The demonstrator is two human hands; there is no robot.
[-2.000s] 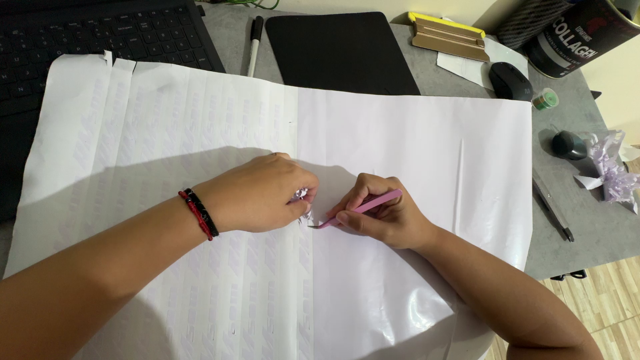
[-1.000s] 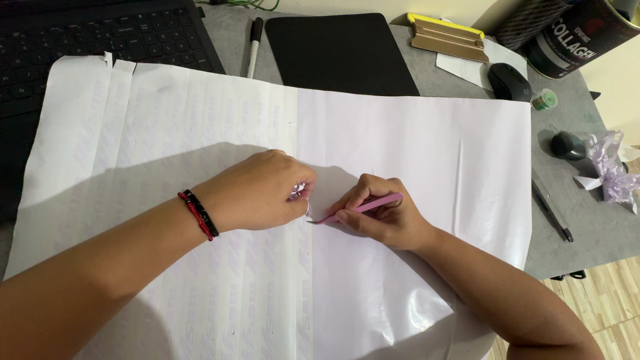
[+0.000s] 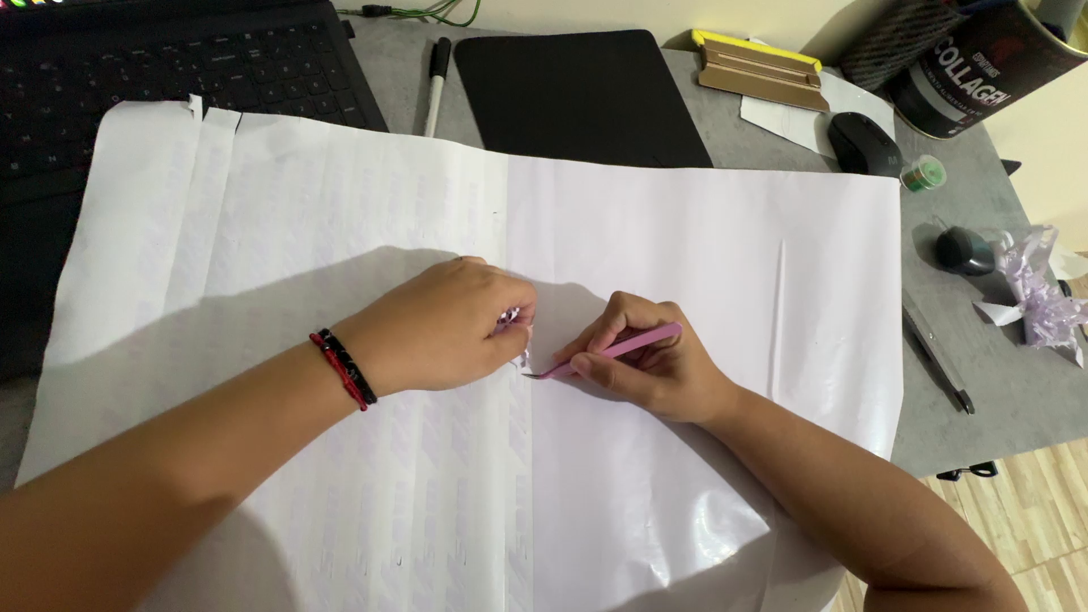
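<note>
A large sheet of white vinyl or paper (image 3: 663, 229) covers the middle of the desk, its left part marked with rows of faint lilac shapes. My left hand (image 3: 450, 327) rests on it, fingers curled around small crumpled lilac scraps (image 3: 508, 318); a thin strip hangs below the fingertips. Just to the right, my right hand (image 3: 650, 357) holds pink tweezers (image 3: 633, 342) like a pen. Their dark, bent tip touches or nearly touches the sheet beside the hanging strip, along the edge where the marked part meets the plain lilac-tinted part.
A laptop keyboard (image 3: 255, 81) lies at the upper left, with a marker (image 3: 437, 85) and black mouse pad (image 3: 582, 98) beside it. At the right are a squeegee (image 3: 759, 75), a mouse (image 3: 863, 144), a dark tub (image 3: 977, 76), a slim dark tool (image 3: 937, 357) and crumpled lilac scraps (image 3: 1041, 297).
</note>
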